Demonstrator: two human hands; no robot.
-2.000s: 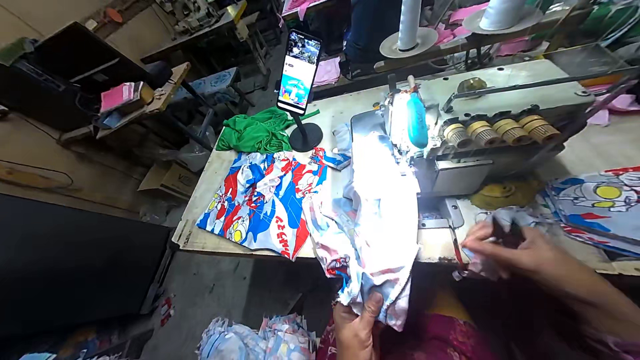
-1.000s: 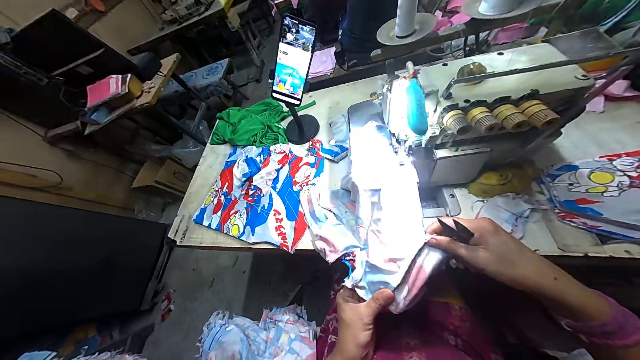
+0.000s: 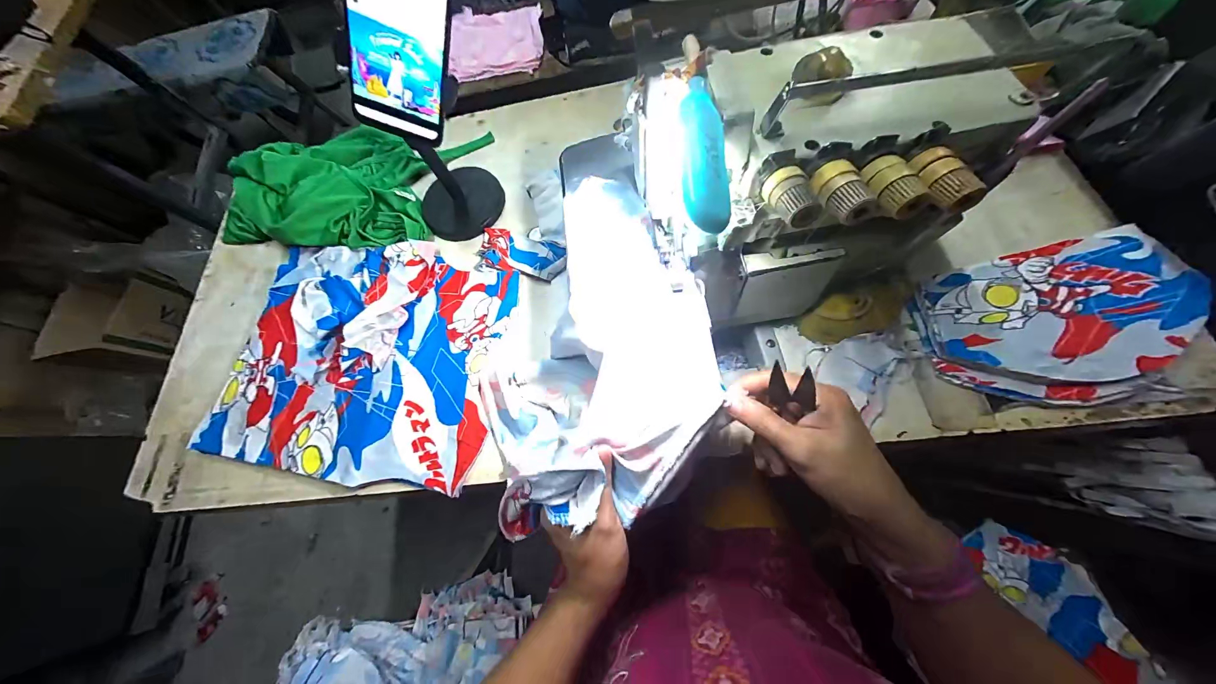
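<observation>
A white-sided printed cloth piece (image 3: 636,399) lies over the bed of an overlock sewing machine (image 3: 788,256) and hangs past the table's front edge. My left hand (image 3: 594,546) grips its lower edge, thumb on top. Pinched between the thumb and finger of my right hand (image 3: 807,427) is the cloth's right corner, just in front of the machine; dark pointed thread snips (image 3: 792,388) also sit in that hand, blades up. The cloth's top end is washed out by the machine's lamp, and the needle area is hard to see.
Left on the table lie a red, blue and white printed garment piece (image 3: 380,380) and green cloth (image 3: 323,190), beside a phone (image 3: 397,62) on a stand (image 3: 463,202). Stacked printed pieces (image 3: 1073,313) lie right. More cloth (image 3: 418,636) is heaped below the table's front edge.
My right hand, earlier out to the right over a scrap of cloth, has come to the cloth and now holds its right corner. My left hand stays on the lower edge. The view has moved nearer.
</observation>
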